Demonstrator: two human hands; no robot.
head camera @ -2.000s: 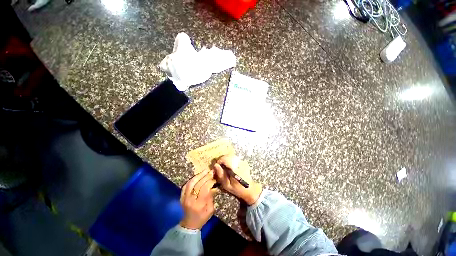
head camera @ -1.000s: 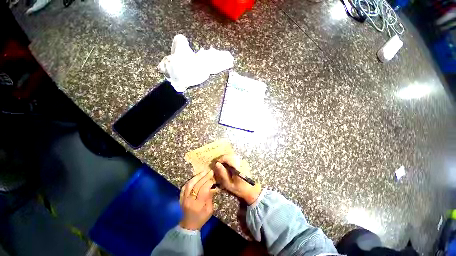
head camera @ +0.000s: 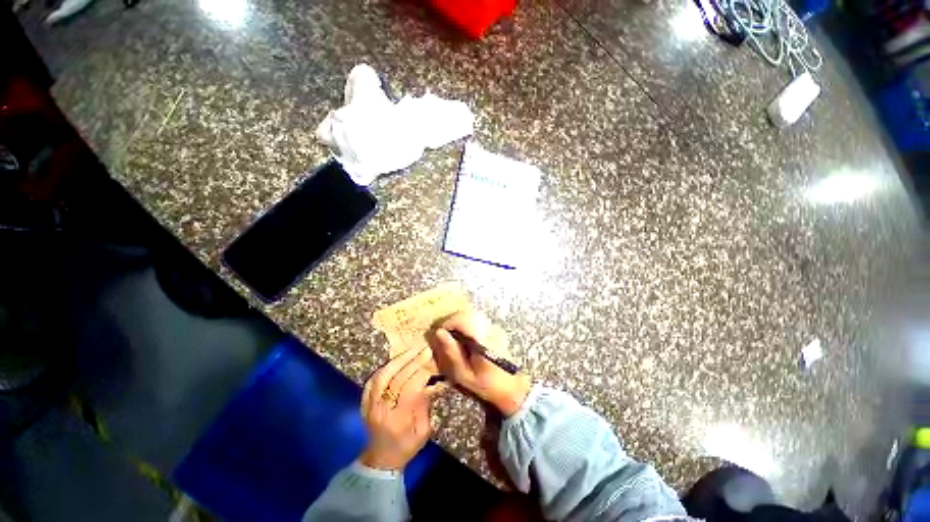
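A tan paper slip [head camera: 408,312] with faint writing lies on the speckled worktable near its front edge. My right hand [head camera: 477,355] holds a thin dark pen [head camera: 492,358] over the slip, with the pen's tip hidden by the fingers. My left hand [head camera: 398,404], with a ring on one finger, lies on the lower left part of the slip, its fingers together and touching or close to the right hand. The slip's lower part is hidden under both hands.
A black smartphone [head camera: 301,232], a crumpled white rag [head camera: 393,126] and a notepad [head camera: 494,209] lie beyond the slip. A red object [head camera: 473,12] is at the top edge. White cables with a white block [head camera: 794,99] lie far right. A blue object [head camera: 275,433] is below the table edge.
The pen in my right hand has tilted slightly since the first frame. My hands stay at the slip. The whole view has shifted a little.
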